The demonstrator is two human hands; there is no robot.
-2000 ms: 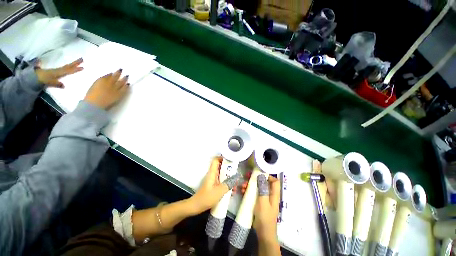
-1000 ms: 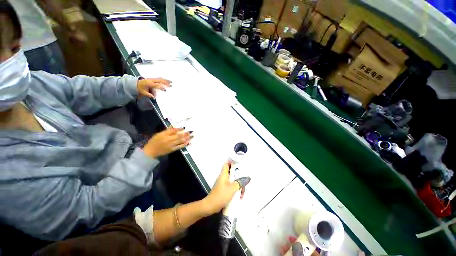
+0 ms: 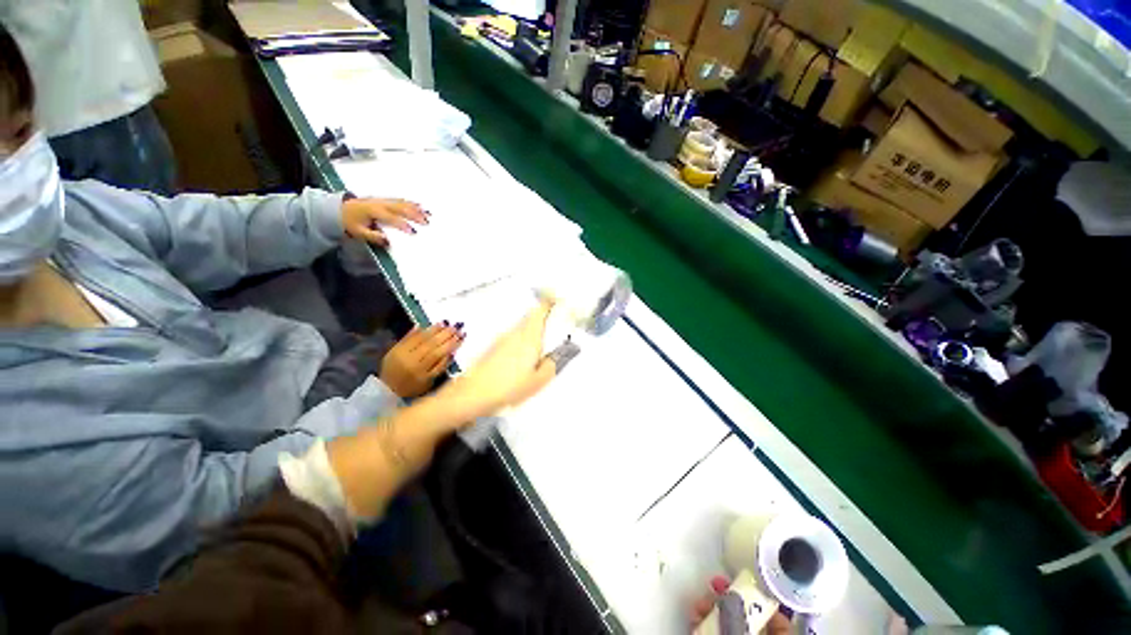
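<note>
My left hand point(image 3: 502, 366), blurred by motion and with a grey sleeve on a finger, is closed around a cream-white hair dryer point(image 3: 598, 298). The dryer's round head points toward the belt, over the white sheets; its handle is mostly hidden by my hand and blurred. My right hand point(image 3: 732, 610), cut off by the bottom edge, holds a second hair dryer point(image 3: 800, 561) by the handle just below its head. This dryer's round dark opening with a pale rim faces up.
A neighbour in a grey-blue top point(image 3: 186, 360) rests both hands at the edge of the white bench point(image 3: 595, 434), by thin white sheets point(image 3: 478, 211). The green conveyor belt point(image 3: 707, 292) runs beyond. Farther off are a red basket point(image 3: 1077, 486), a cardboard box point(image 3: 924, 168) and cluttered parts.
The view has swung left since the first frame. My left hand has moved its dryer up the bench toward the neighbour's sheets. The right hand's dryer has barely moved since one second ago.
</note>
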